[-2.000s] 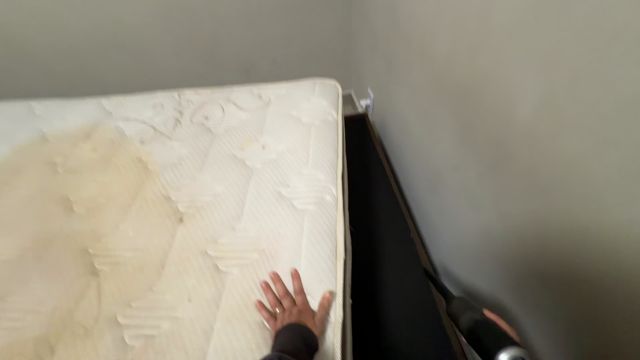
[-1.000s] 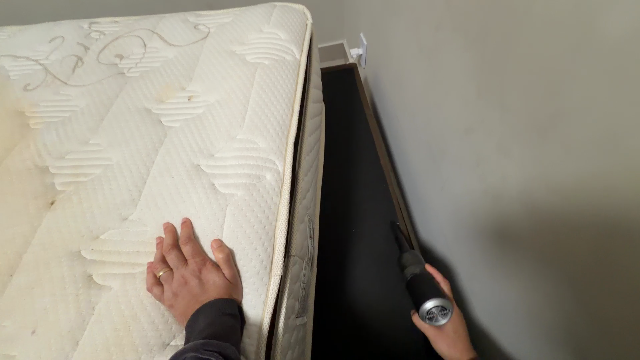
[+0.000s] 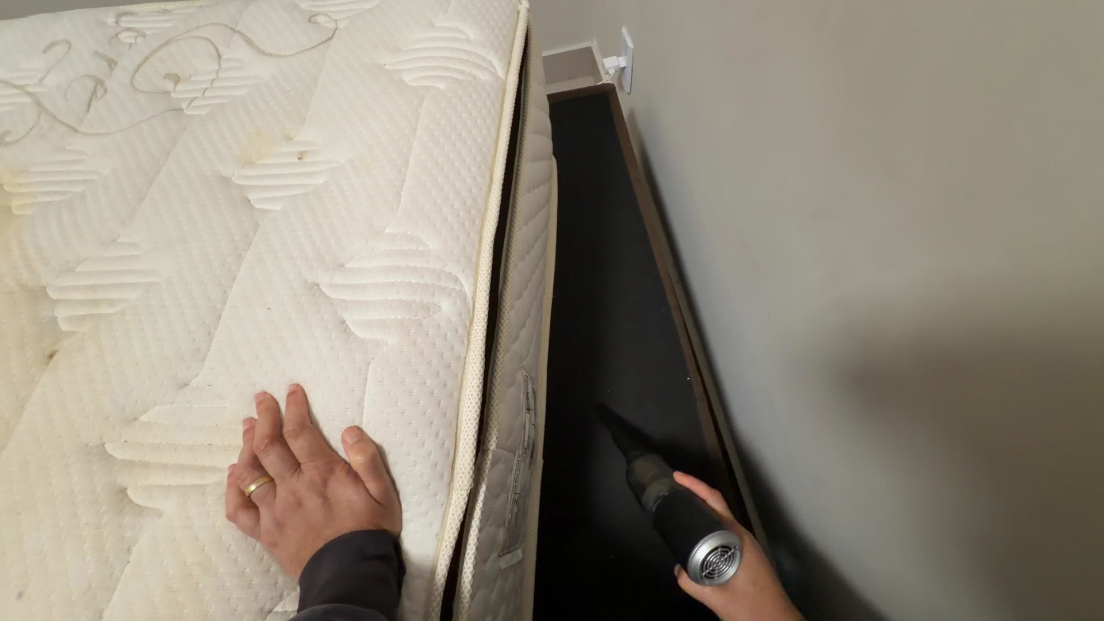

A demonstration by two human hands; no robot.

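My left hand (image 3: 315,483), with a ring on one finger and a dark sleeve at the wrist, lies flat with its fingers apart on a white quilted mattress (image 3: 285,310). The mattress bears yellowish stains and stitched scrolls. My right hand (image 3: 733,552) is closed around a black handheld vacuum cleaner (image 3: 673,509) with a silver vented end. Its narrow nozzle (image 3: 614,423) points away from me over the black surface of the bed base (image 3: 612,259); whether the tip touches that surface I cannot tell.
A brown raised edge (image 3: 668,276) borders the black base along the grey wall (image 3: 888,216). At the far corner a white plug sits in a wall outlet (image 3: 627,60). A dark gap runs beneath the mattress's piped edge (image 3: 483,319).
The vacuum has come away from the base's edge by the wall, and its nozzle is now over the black surface. My left hand stays on the mattress. The view has shifted since the oldest frame.
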